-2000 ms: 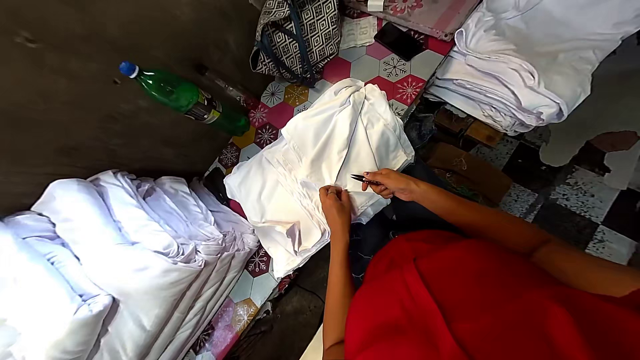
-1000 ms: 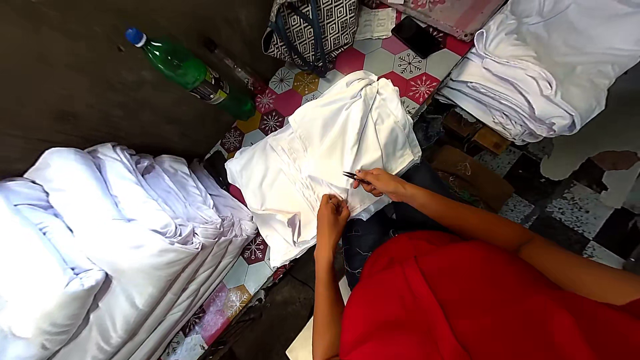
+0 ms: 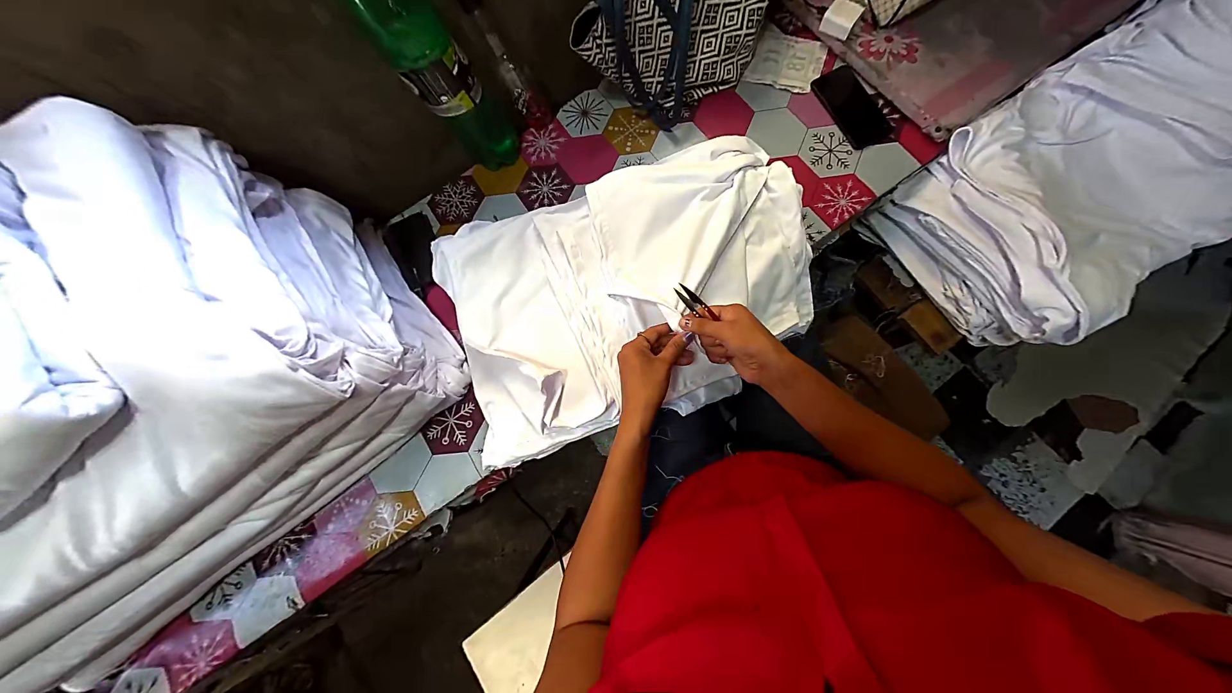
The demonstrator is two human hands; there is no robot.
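A stack of white folded fabric (image 3: 520, 318) lies on the patterned table cover in front of me. My left hand (image 3: 654, 364) pinches a bit of the white cloth at the stack's near right part, thumb against the fingers. Close beside it, nearly touching, my right hand (image 3: 733, 339) holds small thread snips (image 3: 697, 302), their dark tips pointing up and left over the cloth. The right fingertips are near the left ones; whether they also pinch the fabric, I cannot tell.
Tall piles of white cloth stand at left (image 3: 192, 366) and right (image 3: 1039, 212). Along the back are a green plastic bottle (image 3: 433, 77), a patterned bag (image 3: 707, 48) and a black phone (image 3: 853, 108). The table's edge (image 3: 385, 544) runs diagonally below the stack.
My hands have come closer together; a second ago the right hand with the snips was held a little apart from the left. The view has shifted somewhat.
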